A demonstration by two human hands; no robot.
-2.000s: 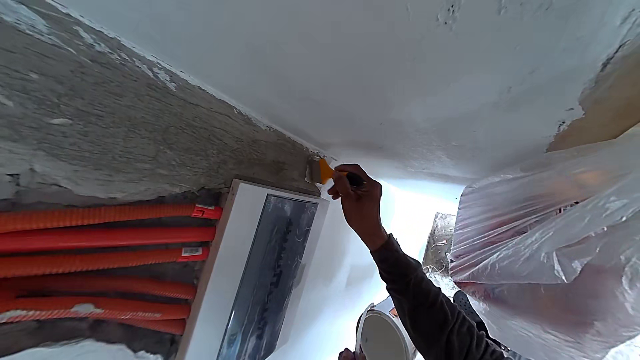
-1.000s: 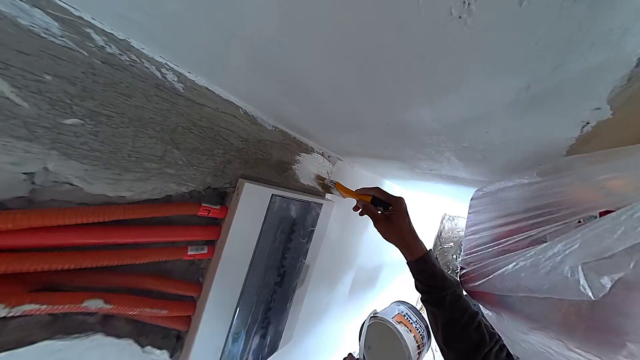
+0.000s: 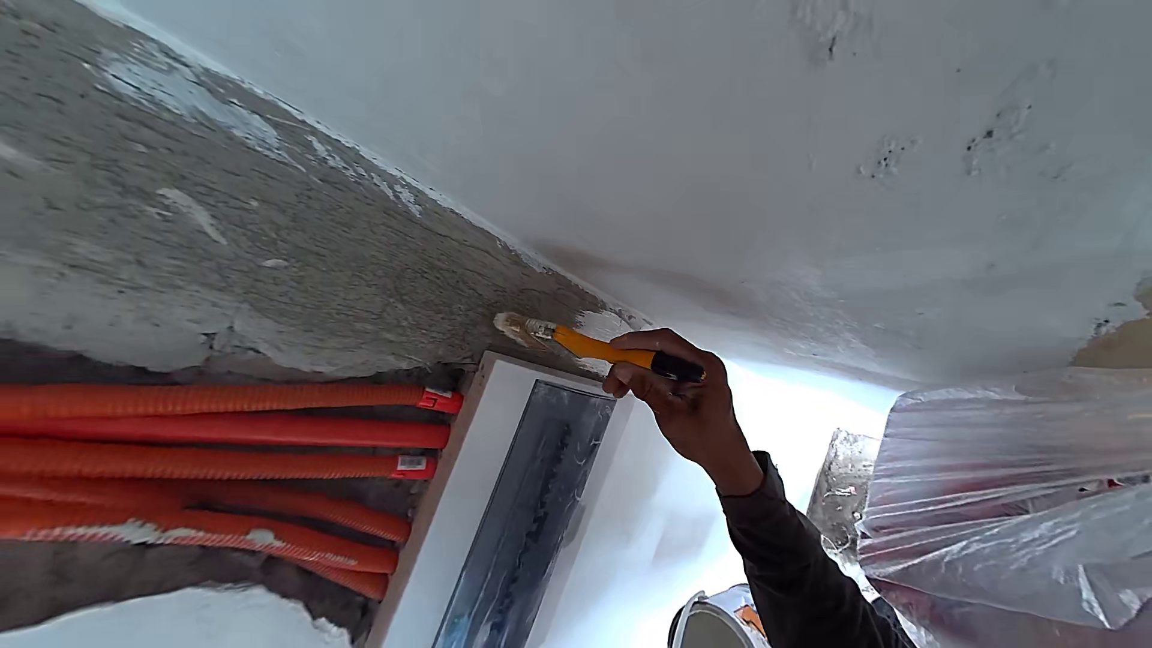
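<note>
My right hand (image 3: 670, 396) is shut on the yellow and black handle of a paintbrush (image 3: 585, 345). The brush's bristles touch the rough grey wall strip (image 3: 387, 279), just above the top edge of a white-framed electrical panel box (image 3: 504, 414) with a dark, film-like cover. A wet whitish patch (image 3: 601, 326) lies on the wall close behind the brush. Below my right forearm, at the bottom edge, shows part of a white bucket (image 3: 711, 625) with a printed side. My left hand is out of view.
Several orange and red corrugated conduits (image 3: 216, 459) run into the panel's left side. A smooth white ceiling (image 3: 720, 162) meets the grey wall strip along a slanting edge. Clear plastic sheeting (image 3: 1008, 504) hangs at the right.
The brush in my right hand has moved left along the wall, off the whitish patch seen a second ago. That patch was not there in the earliest frame. The bucket shows less now.
</note>
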